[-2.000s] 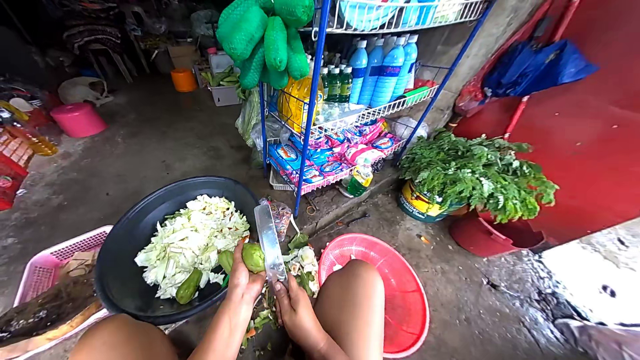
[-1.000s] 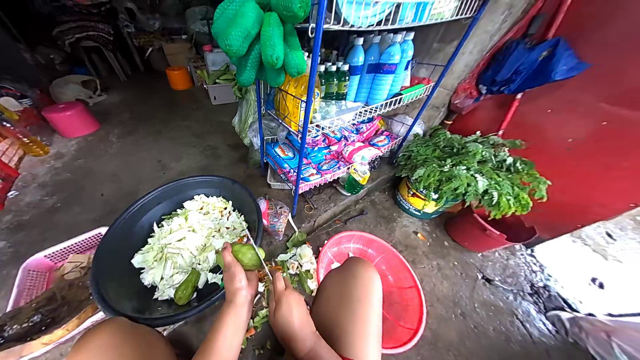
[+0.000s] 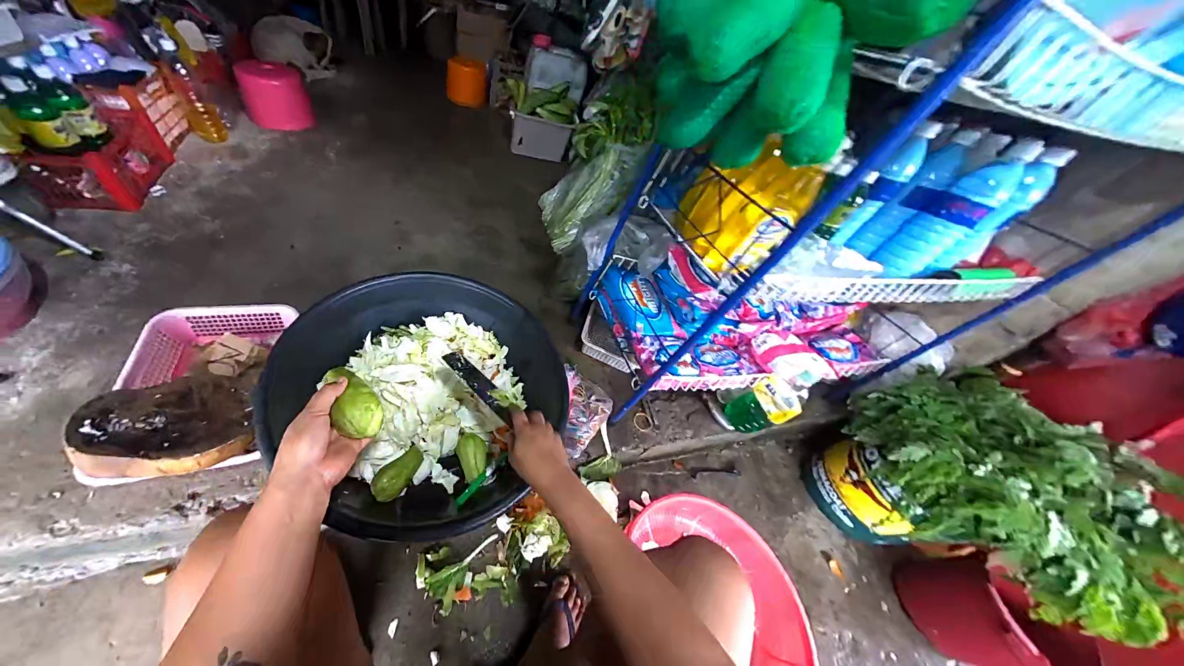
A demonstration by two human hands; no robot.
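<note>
My left hand [image 3: 314, 442] holds a green chayote [image 3: 356, 411] over the left part of a wide black basin [image 3: 305, 319]. At the basin's right side, my right hand [image 3: 535, 446] grips a knife [image 3: 474, 384], its blade reaching up and left over the shredded cabbage [image 3: 416, 384]. Two more green chayotes lie at the near side of the heap, one at the left [image 3: 396, 474] and one at the right [image 3: 472, 453]. Beside the right one is a thin bright green object [image 3: 470, 488] that I cannot identify.
Left of the basin, a thick wooden slab [image 3: 157, 416] rests on a pink plastic basket [image 3: 208, 319]. A pink-red basin [image 3: 782, 592] is by my right leg, with vegetable scraps [image 3: 490, 564] on the floor nearby. A blue-framed wire rack [image 3: 740, 296] and leafy greens [image 3: 1008, 490] stand at the right.
My hands were close together at the basin's right edge, knife by the chayote. Now they are apart, the left over the basin's left part with a chayote. The view has swung left.
</note>
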